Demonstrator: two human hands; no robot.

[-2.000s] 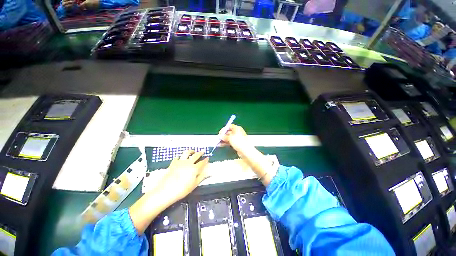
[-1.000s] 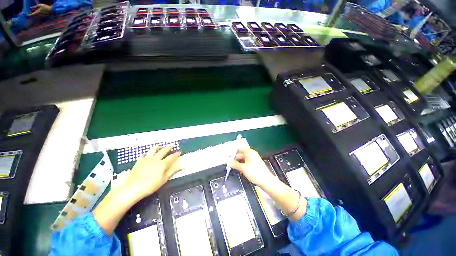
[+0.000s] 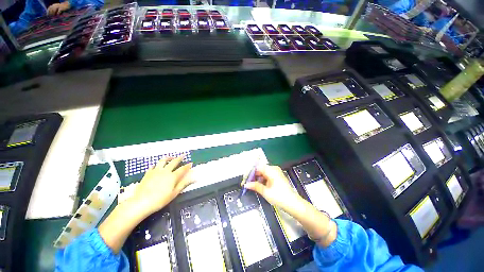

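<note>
My right hand [image 3: 269, 185] holds the violet-silver tweezers [image 3: 250, 178], their tip at the dark upper end of a phone mid-frame assembly [image 3: 249, 234] in the near foam tray [image 3: 178, 204]. Any piece at the tip is too small to tell. My left hand [image 3: 162, 186] lies flat with fingers spread, fingertips at the lower edge of the sheet of small adhesive pieces [image 3: 139, 163]. Its palm partly covers the white release liner [image 3: 212, 172]. My right hand and forearm partly hide the phones to the right.
A curled strip with tan pieces [image 3: 95, 204] lies left of the near tray. Foam trays with phones stand left [image 3: 40, 143] and right [image 3: 339, 154]. A white tape strip [image 3: 212, 139] crosses the green mat. Blister trays [image 3: 289, 48] lie on the far ledge. A person's hand shows at top left.
My right hand and tweezers have moved from the adhesive sheet to a phone in the near tray. The view has shifted right. My left hand has stayed by the sheet.
</note>
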